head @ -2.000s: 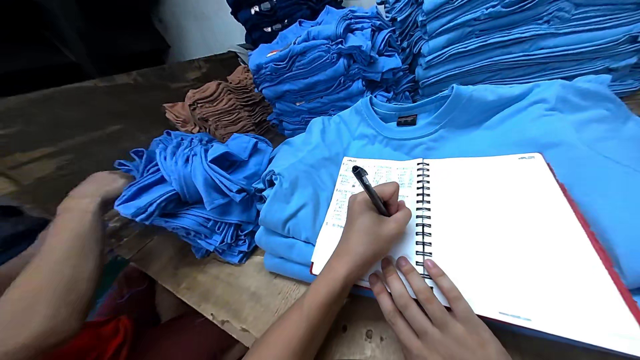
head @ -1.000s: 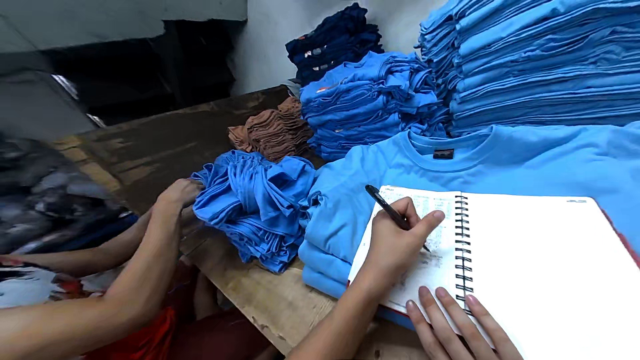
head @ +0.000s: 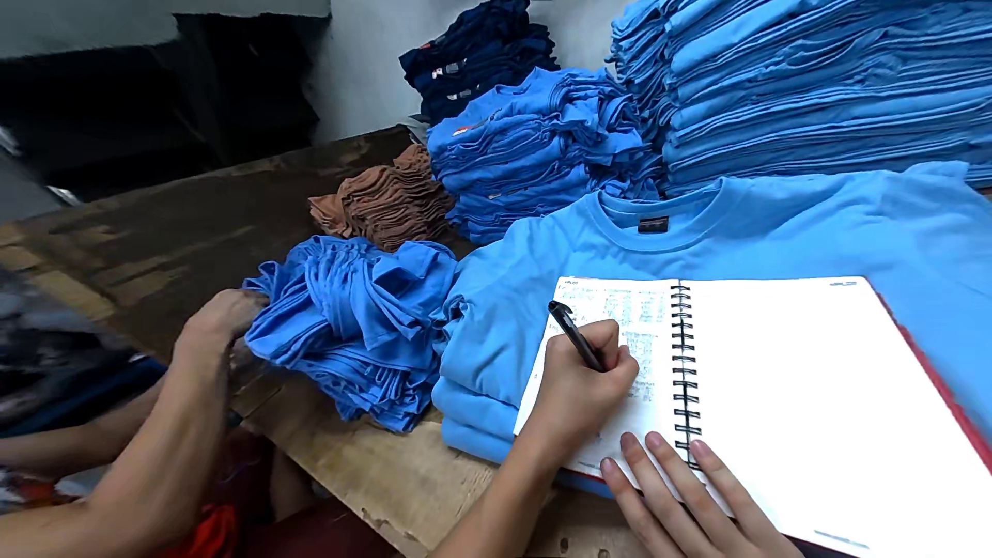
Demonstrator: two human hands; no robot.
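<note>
My left hand (head: 585,380) grips a black pen (head: 576,335) over the written left page of an open spiral-bound notebook (head: 806,387); the pen's tip is hidden behind the fingers. Fingers spread, my right hand (head: 686,496) lies flat across the lower part of the notebook, over the binding. Under the notebook is a stack of folded light blue T-shirts (head: 666,252), the top one with a dark neck label. Left of it sits a rumpled bundle of blue fabric pieces (head: 349,302).
Another person's hand (head: 229,314) is at the bundle's left side. Behind stand brown fabric pieces (head: 387,201), blue garments (head: 535,147), navy garments (head: 480,58) and a tall light blue stack (head: 821,93). The wooden table (head: 387,473) has its edge at lower left.
The pen has stayed in my left hand on the left page, its tilt varying. My right hand has stayed low on the notebook. The view has swung left, then partly back.
</note>
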